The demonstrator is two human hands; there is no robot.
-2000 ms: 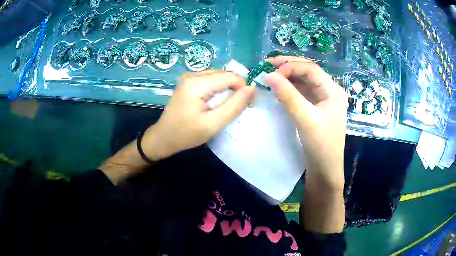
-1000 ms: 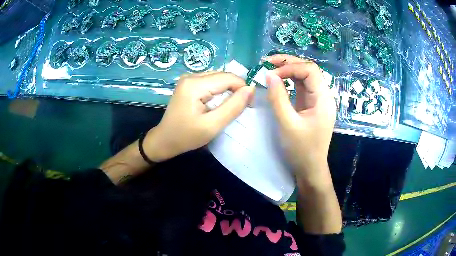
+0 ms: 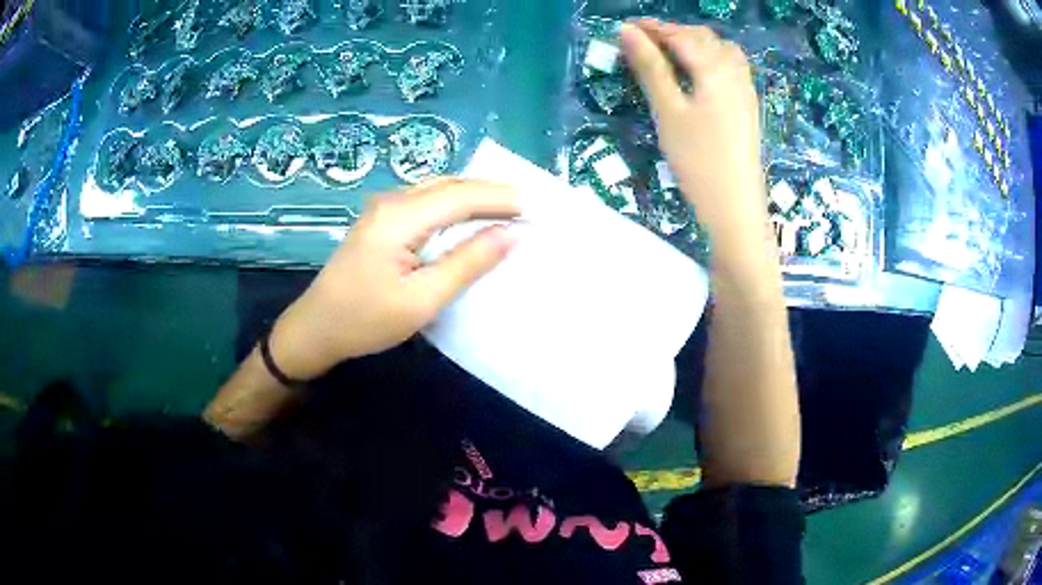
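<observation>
My left hand (image 3: 406,269) holds a white backing sheet (image 3: 571,309) by its upper left part, thumb and fingers closed on it, above my lap. My right hand (image 3: 708,114) is over the clear compartment tray (image 3: 554,160). Its fingertips are at a small dark-green circuit board with a white square pad (image 3: 602,54), in the tray's upper left part. The fingertips touch or pinch its edge; its underside is hidden. Other boards with white pads (image 3: 610,170) lie in the nearer pocket, partly behind my right forearm.
The round-pocket tray (image 3: 297,214) with rows of board assemblies is on the left. A front-right pocket holds padded boards (image 3: 818,217). A clear sheet with yellow-gold spots (image 3: 954,91) is at the far right. Spare white sheets (image 3: 971,328) hang at the bench's right edge.
My right hand has moved up and away from my left hand to the tray, with the padded board. My left hand no longer touches that board. The sheet is flatter and more exposed. The view has shifted slightly.
</observation>
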